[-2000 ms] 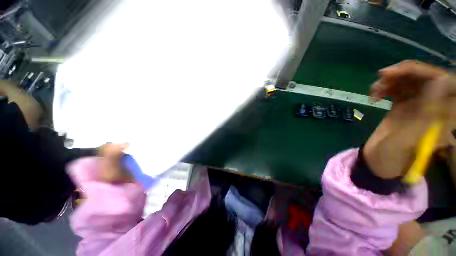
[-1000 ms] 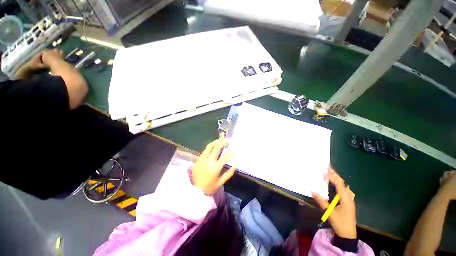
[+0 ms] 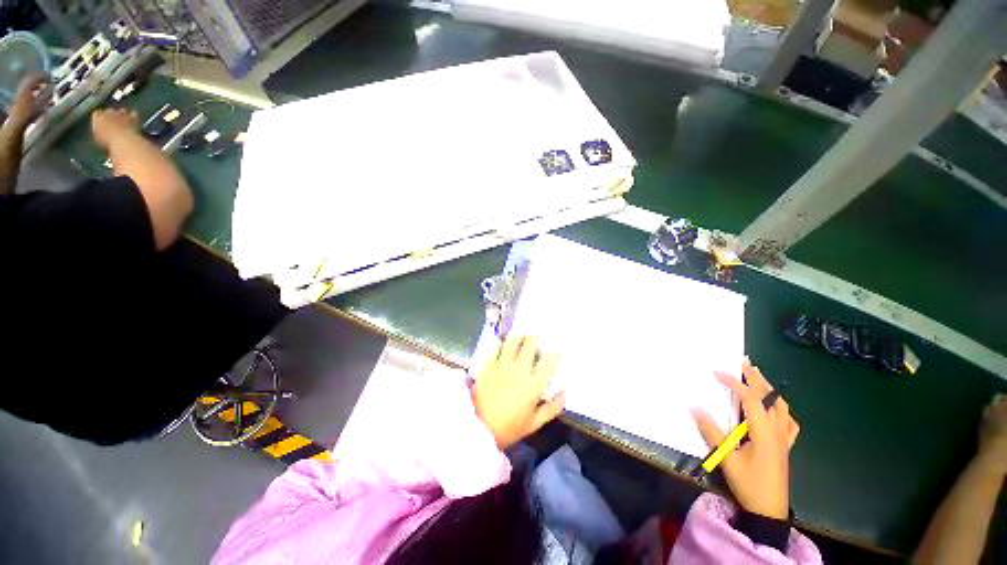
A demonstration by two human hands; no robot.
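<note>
A white record sheet (image 3: 640,331) lies on a blue clipboard with a silver metal clip (image 3: 499,292) on the bench in front of me. My left hand (image 3: 516,388) rests with fingers spread on the sheet's near left part, near the clip. My right hand (image 3: 760,437) lies at the sheet's right edge and holds a yellow pen (image 3: 725,445) slanting between thumb and fingers. Several dark watch units (image 3: 846,340) stand in a row to the right, with a pale yellow tag (image 3: 910,360) at the row's end.
Stacked white trays (image 3: 409,166) at the upper left carry two dark units (image 3: 576,157). A clear round item (image 3: 671,241) sits near the post (image 3: 872,166) foot. A person in black (image 3: 122,320) sits at left; another person's arm (image 3: 966,491) is at right.
Over two seconds, the sheet and clipboard came down from a raised, tilted position to lie flat. In the last second my left hand shifted slightly right onto the sheet; the pen still sits in my right hand.
</note>
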